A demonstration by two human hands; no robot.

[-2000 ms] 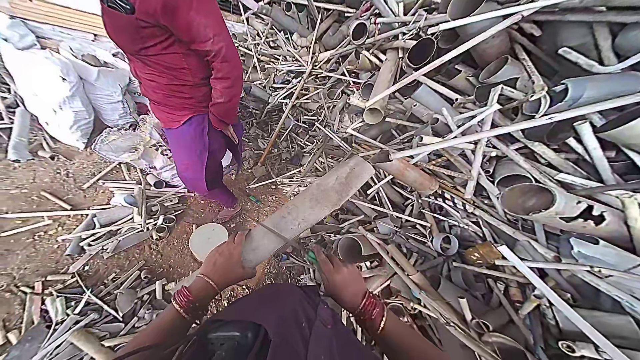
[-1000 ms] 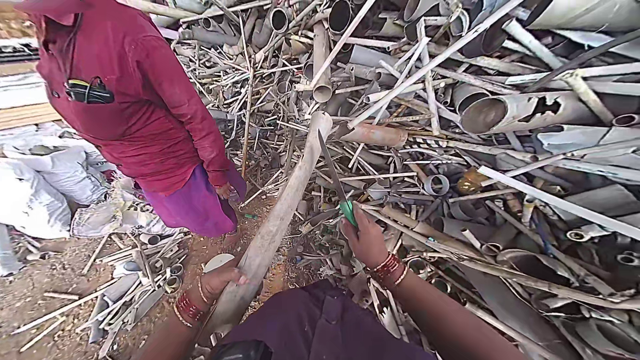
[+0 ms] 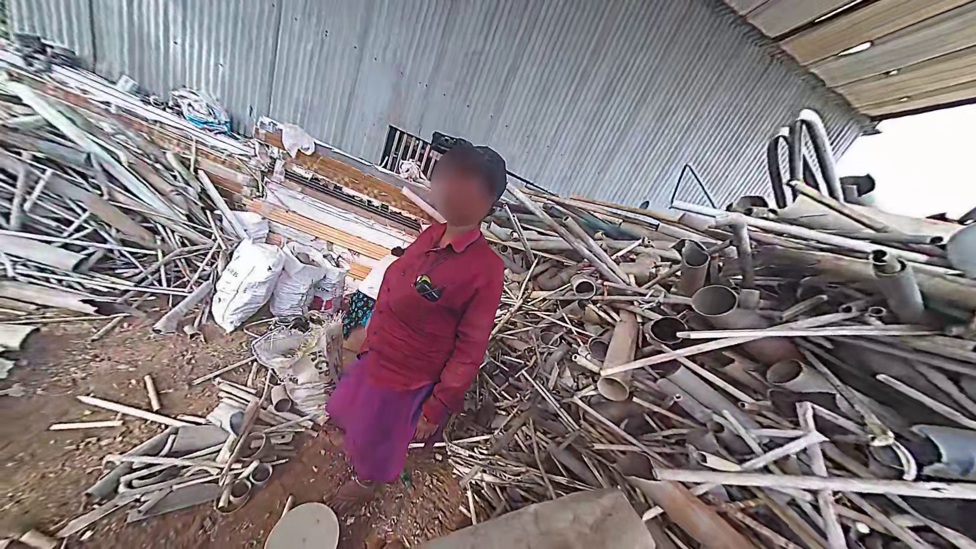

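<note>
Neither my left hand nor my right hand shows in the head view now. The end of a wide grey plastic pipe piece (image 3: 564, 526) rises from the bottom edge, right of centre; the rest of it lies below the frame, so what touches it is hidden. A pale round disc (image 3: 303, 528) lies on the dirt at the bottom, left of the pipe piece. The blade with the green handle is out of sight.
A person in a red shirt (image 3: 438, 305) stands just ahead. Heaped scrap pipes (image 3: 621, 351) fill the right side, and a smaller pile of pipes (image 3: 191, 457) lies at the lower left. White sacks (image 3: 248, 282) stand behind it, before a corrugated metal wall (image 3: 457, 76).
The view has swung up strongly, and both hands have left it. One second ago my left hand held the pipe piece and my right hand a green-handled blade.
</note>
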